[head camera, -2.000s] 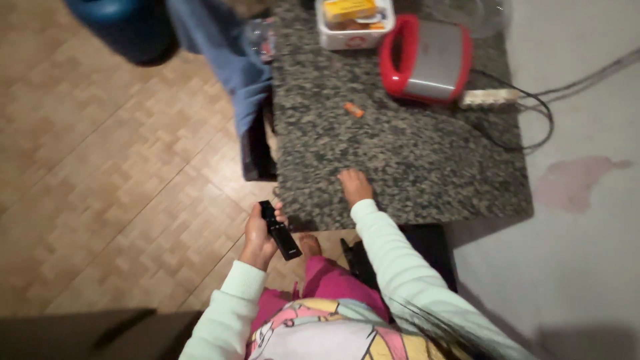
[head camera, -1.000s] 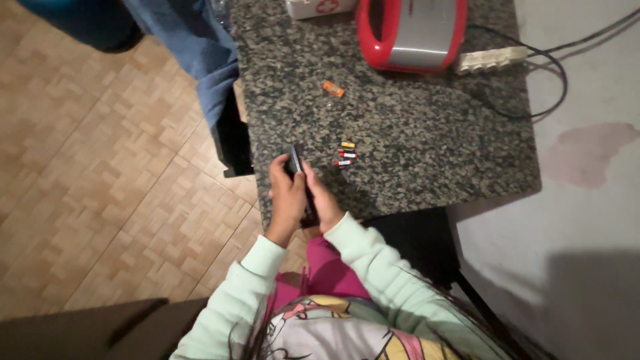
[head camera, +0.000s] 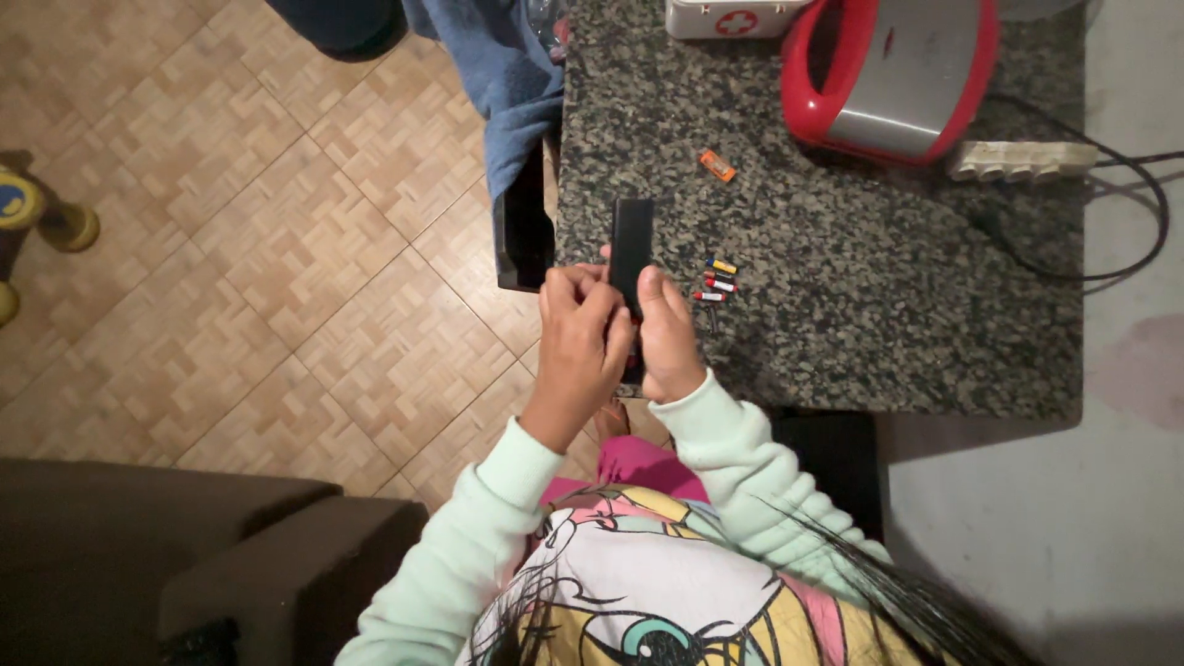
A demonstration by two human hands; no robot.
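A slim black device [head camera: 633, 242], perhaps a remote control, is held between both hands beside the front left corner of the granite countertop [head camera: 832, 333]. My right hand [head camera: 672, 333] grips it from the right, its thumb along the edge. My left hand [head camera: 583, 338] has its fingers bent against the device's left side and lower part; what the fingertips touch is hidden. Several small batteries [head camera: 721, 280] lie on the granite just right of my right thumb. Farther back lies an orange battery [head camera: 717, 166].
A red and grey electric grill [head camera: 902, 83] stands at the back, beside a white power strip [head camera: 1022, 161] with black cables. Left of it is a white first-aid box [head camera: 731, 20]. A blue cloth [head camera: 518, 102] hangs at the counter's left side. A brown sofa [head camera: 277, 546] is lower left.
Two seconds ago my left hand held the black device and my right hand rested on the counter; now both hands are on it. Small batteries now lie on the granite where none showed before.
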